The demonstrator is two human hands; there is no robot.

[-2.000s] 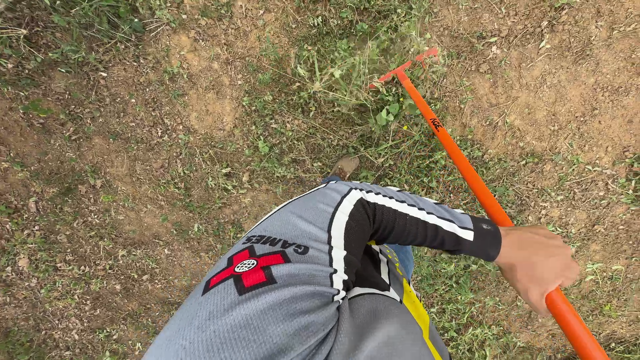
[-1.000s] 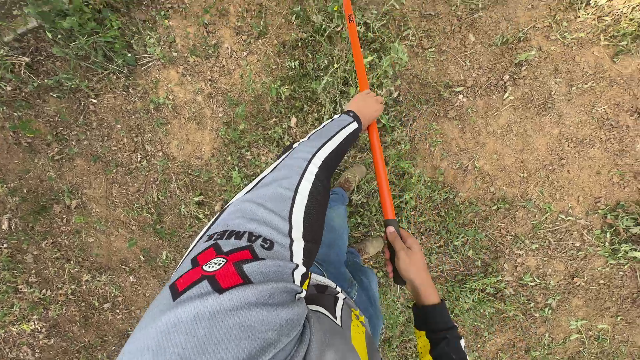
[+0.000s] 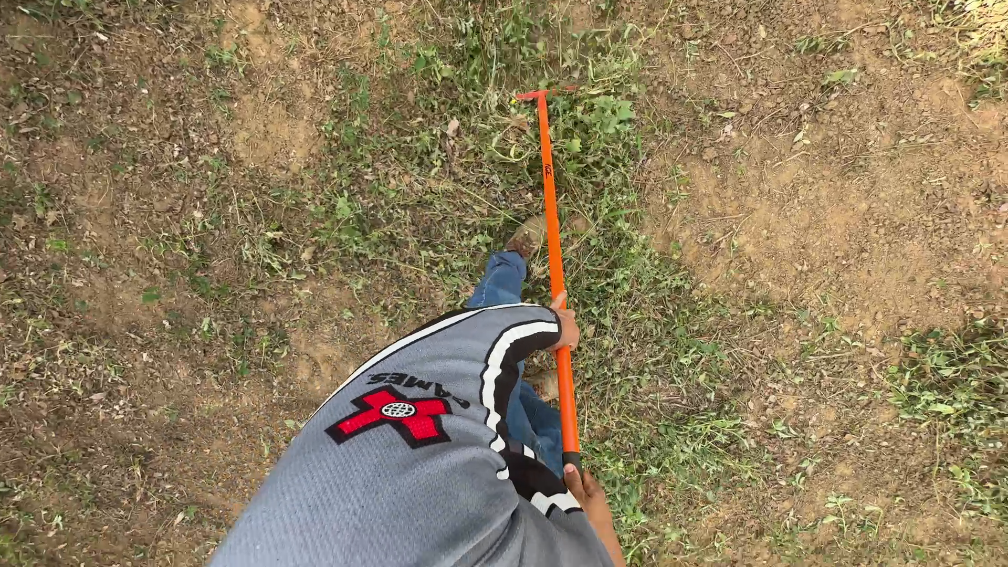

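Note:
A long orange-handled garden tool (image 3: 554, 244) lies nearly upright across the middle of the view. Its thin orange-red crosswise head (image 3: 543, 94) rests among green weeds (image 3: 602, 118), which partly hide it. My left hand (image 3: 565, 323) is closed around the lower half of the shaft, below a grey sleeve with black and white trim. Farther down, my right hand (image 3: 588, 492) grips the handle's end near its black grip (image 3: 572, 459); part of that hand and the grip's end are hidden.
My shoe (image 3: 526, 236) and jeans leg (image 3: 501, 279) are just left of the shaft. Dry brown soil (image 3: 787, 228) with cut stems and leaves spreads on both sides. A leafy clump (image 3: 945, 378) grows at the right.
The tool's head, out of view one second ago, shows again in the weeds. My left hand has come back toward my body. My right hand, unseen two seconds ago, is on the handle's end.

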